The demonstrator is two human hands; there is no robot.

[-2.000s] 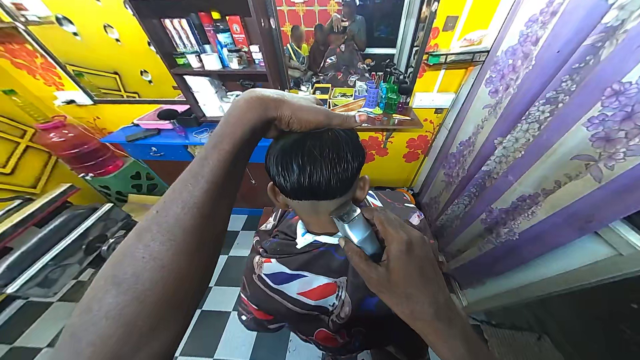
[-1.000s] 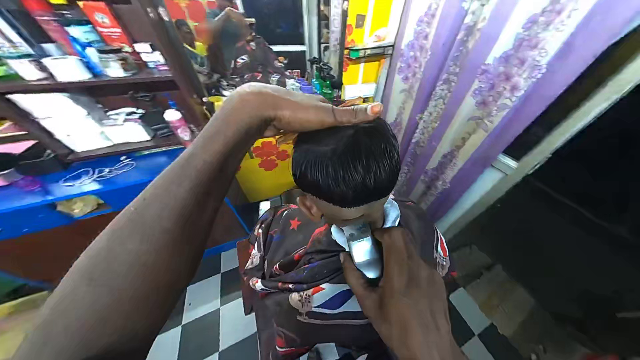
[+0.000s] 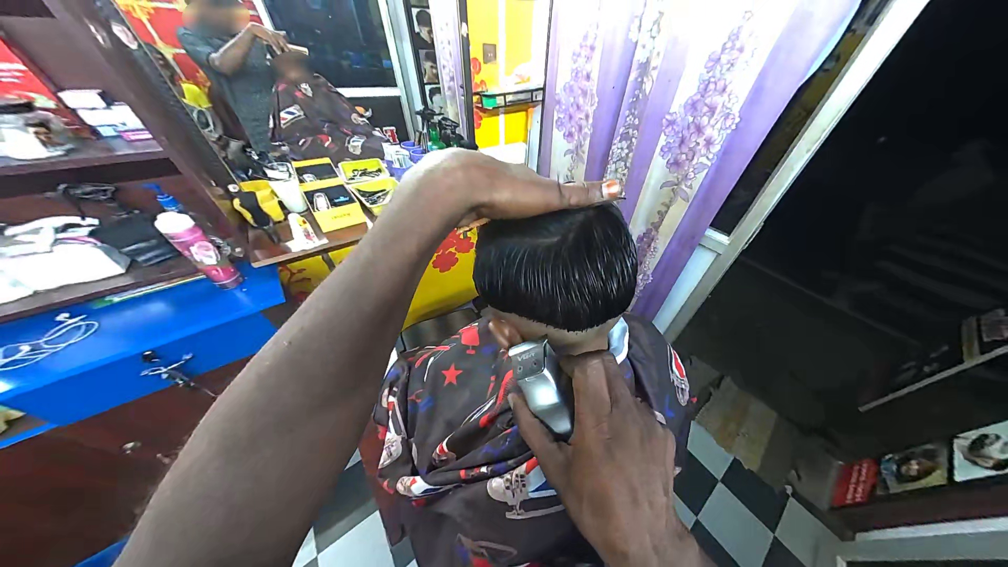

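A seated person wears a dark patterned barber's cape [image 3: 449, 394] and faces away, with straight black hair [image 3: 563, 272] above a closely trimmed nape. My right hand [image 3: 606, 449] grips a silver hair clipper [image 3: 542, 386], its head at the nape just behind the left ear. A white neck strip or collar [image 3: 619, 340] shows at the right of the neck. Laid over the top of the head is my left hand [image 3: 528, 189], its wrist bent and one fingertip pointing right. Something thin, perhaps a comb, shows under its palm; whether the hand holds it I cannot tell.
Ahead stands a large mirror [image 3: 331, 47] above a ledge with yellow boxes [image 3: 331, 206] and a yellow-black clipper [image 3: 256, 206]. To the left, a blue counter [image 3: 228, 315] and shelf hold a pink spray bottle [image 3: 197, 250]. A purple floral curtain [image 3: 661, 102] hangs at right beside a framed opening.
The clipper has shifted left across the nape toward the left ear since one second ago. My left hand stays on the head. The view has turned and moved closer.
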